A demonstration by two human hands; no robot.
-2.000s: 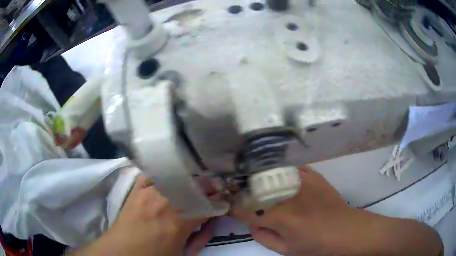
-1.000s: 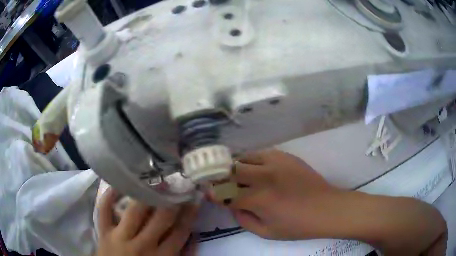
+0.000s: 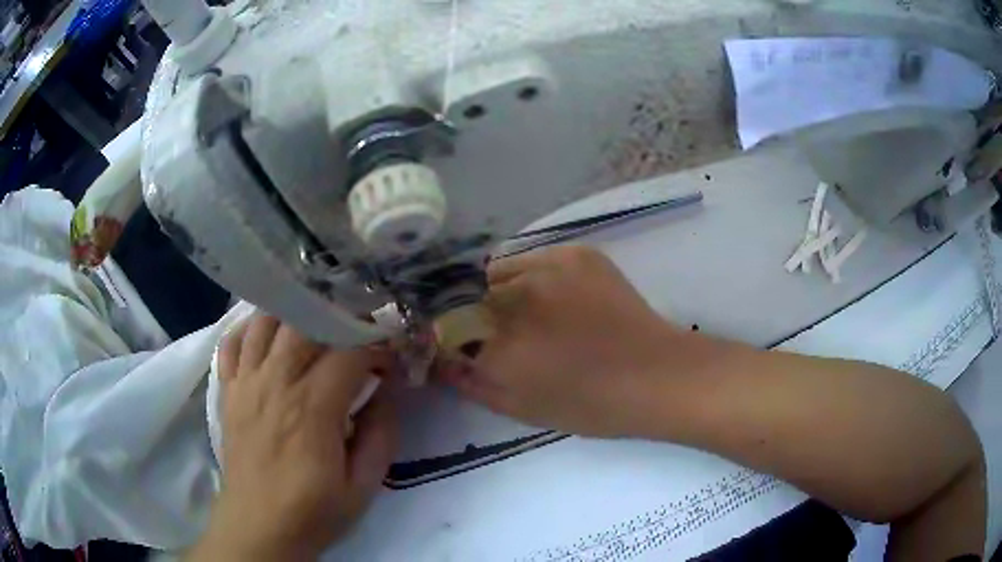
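Note:
The white garment [image 3: 121, 428] lies heaped left of the sewing machine head [image 3: 549, 99]. Its edge runs under my left hand [image 3: 297, 406], which presses flat on the cloth with the fingers near the needle area. My right hand [image 3: 560, 340] is at the right of the presser foot [image 3: 412, 335], fingertips close to it, partly behind the tension knobs. A small bit of cloth shows between my hands at the needle. What the right fingertips pinch is hidden.
Metal tweezers [image 3: 615, 220] lie on the machine bed behind my right hand. White strips [image 3: 822, 236] lie in a small pile at the right. A paper note [image 3: 846, 88] is on the machine arm. A printed roll [image 3: 104, 220] stands at the left.
The view has shifted, so the machine head sits higher and further left and the tweezers show. My left hand now lies flatter on the cloth, beside the presser foot. My right hand stays by the needle.

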